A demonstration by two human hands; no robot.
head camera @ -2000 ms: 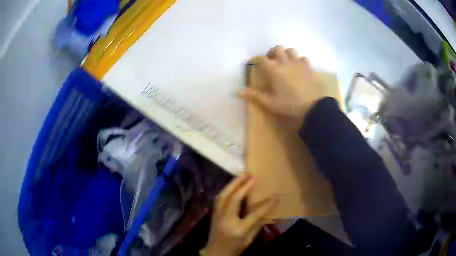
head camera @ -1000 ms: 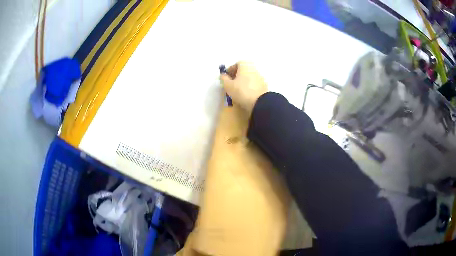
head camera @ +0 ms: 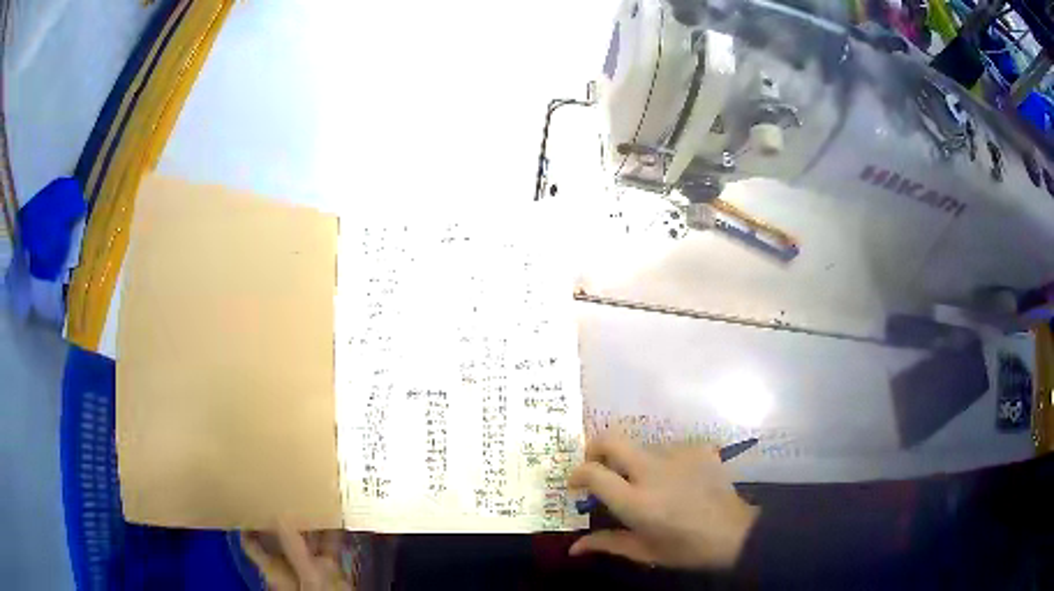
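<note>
An open notebook (head camera: 460, 346) lies across the table's front edge. Its left side is a plain tan cover (head camera: 231, 358); its right page is full of small handwriting. My right hand (head camera: 670, 502) is at the page's lower right corner with a dark blue pen (head camera: 740, 448) held in it. The pen sticks out on both sides of the hand. My left hand (head camera: 298, 556) is under the notebook's lower edge, partly cut off by the picture's bottom; its fingers are apart and part of it is hidden.
The sewing machine (head camera: 855, 173) stands at the upper right, with a blue and orange tool (head camera: 754, 227) on its bed. A dark flat rectangle (head camera: 942, 381) lies right. A blue basket (head camera: 90, 462) is at the left, below yellow tape (head camera: 110, 248).
The notebook is now open, showing its written page. My right hand has moved down to its lower right corner, still with the pen. My left hand shows again. The view has shifted right.
</note>
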